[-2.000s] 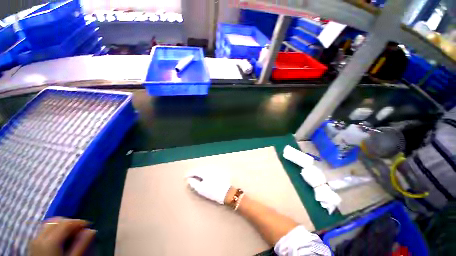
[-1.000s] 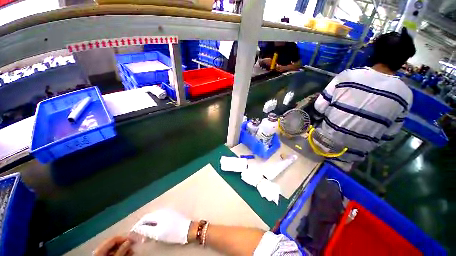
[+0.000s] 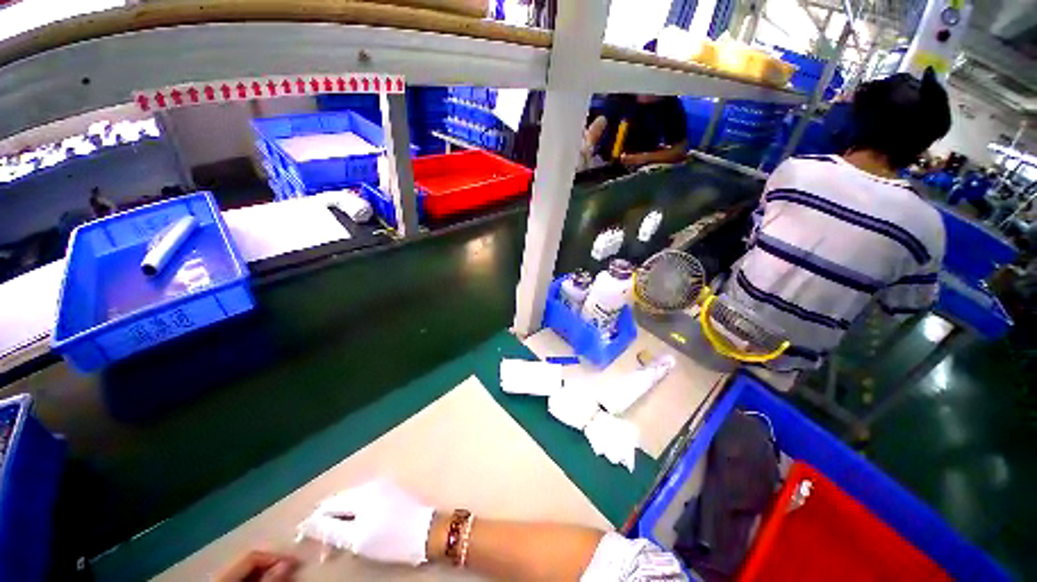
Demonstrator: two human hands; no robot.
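My right hand (image 3: 373, 521), in a white glove with bracelets at the wrist, is over the tan board (image 3: 426, 449) at the bottom centre. Its fingers are bent and point left. A small dark spot shows at the fingers, and something small and pale shows below them, too blurred to name. My bare left hand (image 3: 264, 566) is just left of and below the right one, mostly cut off by the bottom edge. Whether it holds anything is hidden.
A green mat (image 3: 552, 438) carries a white roll (image 3: 531, 376) and bundled white cloth (image 3: 594, 422). Beyond stand bottles in a blue basket (image 3: 591, 330) and a fan (image 3: 670, 282). A post (image 3: 554, 188) rises ahead. A blue bin (image 3: 694, 477) is right; a person (image 3: 847, 244) stands beyond.
The view has turned right, taking most of the parts tray out of view. My left hand came from the tray side to beside my right hand, then dropped slightly lower in the picture.
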